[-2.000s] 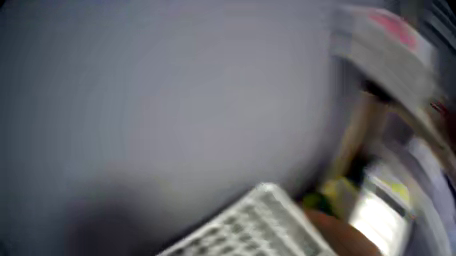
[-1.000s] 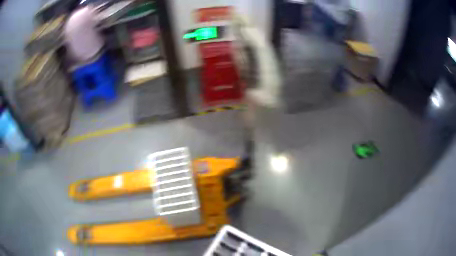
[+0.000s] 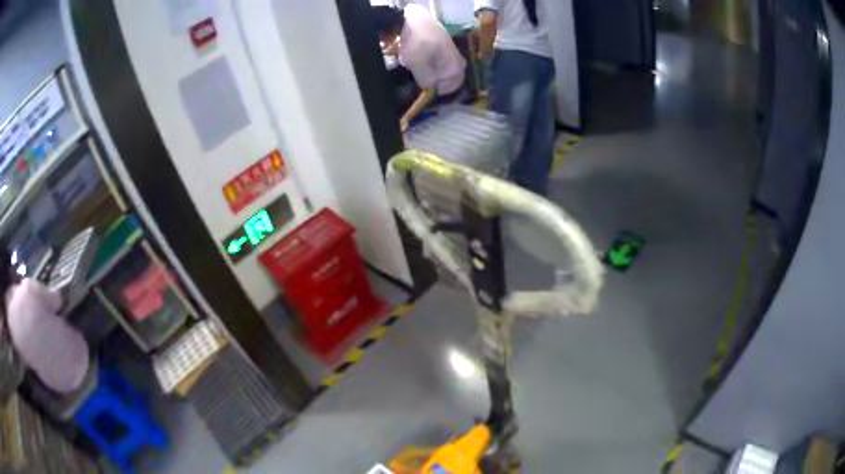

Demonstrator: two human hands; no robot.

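The pallet truck handle [image 3: 547,218], a loop wrapped in pale scuffed film, stands on its dark upright shaft in front of me. Below it, part of the orange-yellow pallet truck body [image 3: 459,452] shows at the bottom edge. A small white corner, perhaps of a foam tray [image 3: 379,469], shows beside it at the bottom edge. Neither of my hands is in the picture.
A red cabinet [image 3: 324,282] stands by the white wall, behind black-yellow floor tape. Clear trays [image 3: 463,139] are stacked behind the handle, near a seated person and a standing person [image 3: 521,83]. A blue stool [image 3: 120,421] is at left, a blue-grey wall [image 3: 778,361] at right.
The view has swung from the truck's forks and the foam tray on them to the handle and corridor. The slotted tray at the bottom has nearly left the picture.
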